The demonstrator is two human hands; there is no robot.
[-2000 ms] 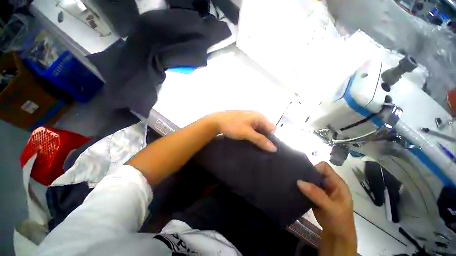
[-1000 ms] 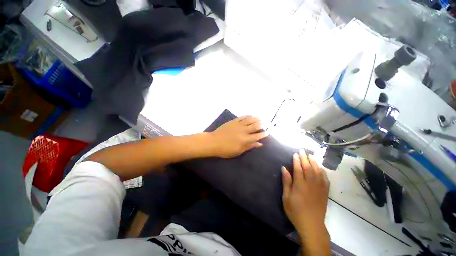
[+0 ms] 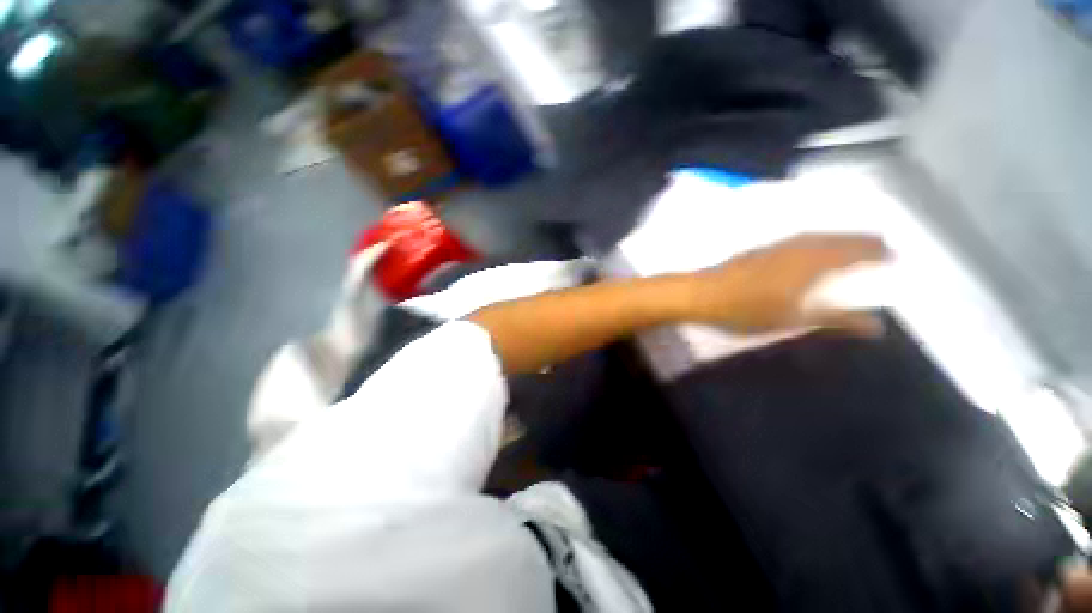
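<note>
The view is strongly blurred. A dark cut panel (image 3: 838,443) lies over the front of the white table (image 3: 766,222), at the lower right. My left hand (image 3: 790,285) is above its far left edge, thumb and fingers apart. A white patch shows between them; I cannot tell if it is a held piece or bright table. A small part of my right hand (image 3: 1077,589) shows at the lower right corner, cut off by the edge; its grip is hidden.
Dark heaped cloth (image 3: 707,102) lies at the upper middle. A red stool (image 3: 413,249), a cardboard box (image 3: 389,138) and a blue crate (image 3: 489,134) are on the left. Grey floor (image 3: 216,395) fills the far left. White cloth (image 3: 509,285) lies beside my left forearm.
The view has swung left, so the scene sits further right and the machine head is mostly out of view. My left hand has lifted off the panel, which lay flat under both hands.
</note>
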